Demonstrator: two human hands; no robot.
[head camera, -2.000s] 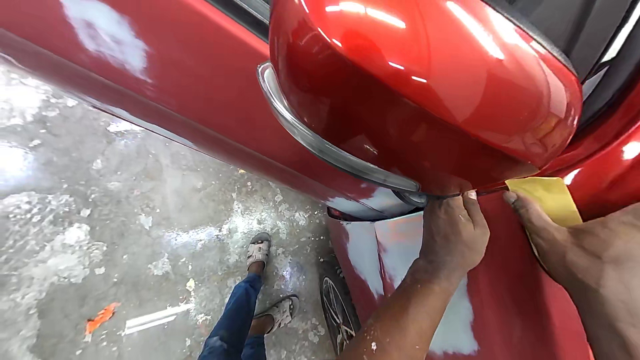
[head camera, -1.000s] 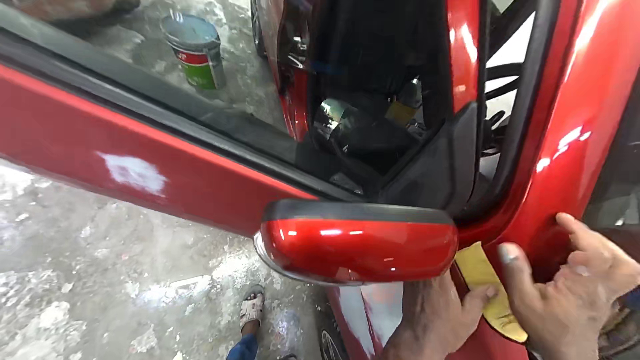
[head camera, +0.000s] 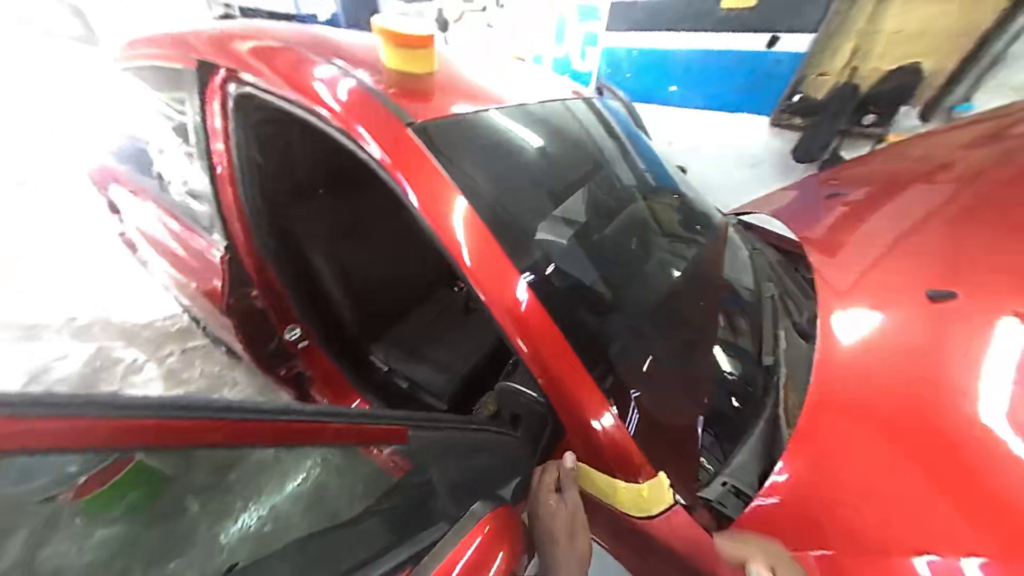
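Note:
A strip of yellow masking tape (head camera: 628, 490) lies across the base of the red windshield pillar (head camera: 512, 304), along the upper edge of the fender. My left hand (head camera: 560, 512) is at the strip's left end, its fingertips against the body beside the red side mirror (head camera: 484, 548); whether it grips the tape is unclear. Blurred at the bottom edge, my right hand (head camera: 756, 554) is over the fender and hood side, right of the tape and apart from it. Its fingers are partly cut off, and I see nothing in it.
The open front door (head camera: 200, 432) extends to the left. An orange and yellow container (head camera: 406, 44) stands on the roof. The windshield (head camera: 576, 224) is behind the pillar, and the red hood (head camera: 904, 360) fills the right. Dark items (head camera: 848, 112) are near the far wall.
The view has swung up to the windshield and roof. The yellow strip now lies across the pillar base, and my right hand, near the strip before, is away from it to the right.

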